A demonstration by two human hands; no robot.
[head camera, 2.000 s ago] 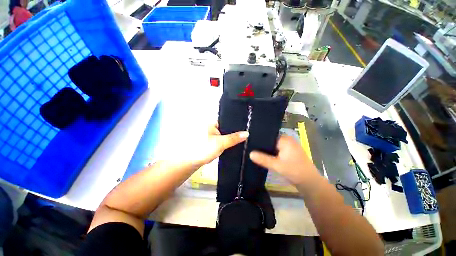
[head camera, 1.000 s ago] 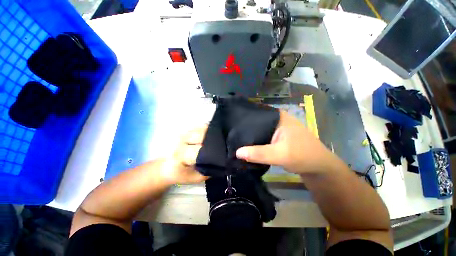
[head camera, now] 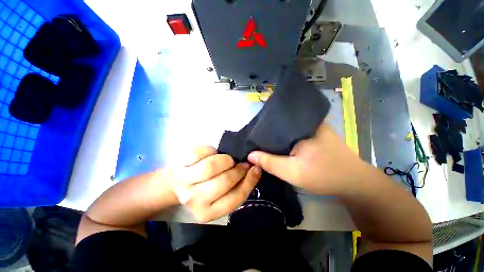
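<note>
Both my hands hold a black zipper panel (head camera: 289,114) in front of the sewing machine head (head camera: 252,40). The panel is folded, and its upper part stands up towards the machine. My left hand (head camera: 209,183) pinches the panel's near left edge with bent fingers. My right hand (head camera: 313,162) grips its right side, thumb beside the left fingertips. The lower part hangs over the table's front edge, with a curved line of zipper teeth (head camera: 260,202) showing. The needle area is partly hidden by the panel.
A blue crate (head camera: 87,122) with black pieces stands at left. At right are a blue tab box (head camera: 443,95), loose black tabs (head camera: 446,138), another blue box (head camera: 474,175), green snips (head camera: 419,143) and a dark-screened panel (head camera: 459,24). Yellow tape (head camera: 348,117) runs beside the bed plate.
The panel went from lying lengthwise to folded and lifted in my hands. My left fingers have closed in beside my right thumb. The view has moved closer to the machine.
</note>
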